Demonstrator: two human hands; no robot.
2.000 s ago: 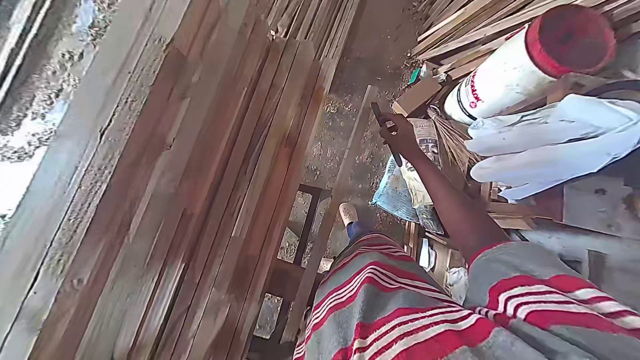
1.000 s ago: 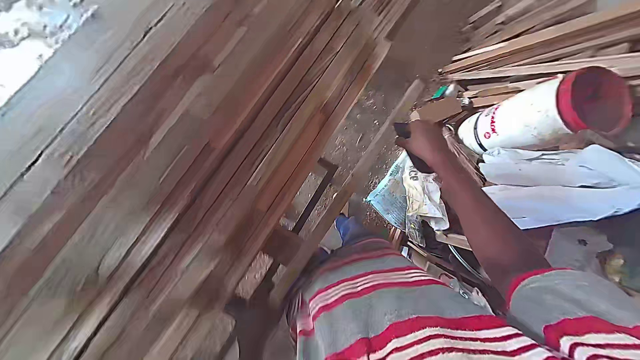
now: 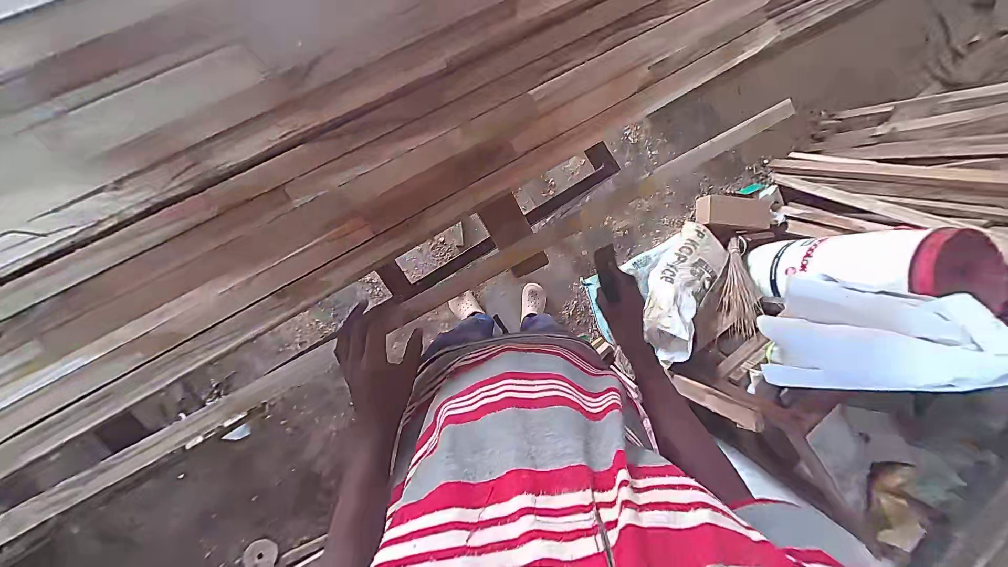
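Note:
My left hand is spread, with its fingers apart, at a long narrow wooden board; whether it touches the board is unclear. My right hand is closed on a dark object, too blurred to name, beside the plastic sacks. Long wooden planks lie side by side across the upper left, beyond both hands. The narrow board runs diagonally between them and my body, over a dark support frame.
To the right are a white printed sack, a straw broom, a white bucket with a red rim, white sheeting and stacked wood strips. My shoes stand near the support frame.
My left hand has come into view near the narrow board. My right hand still holds the dark object, now nearer my body. The view has turned strongly.

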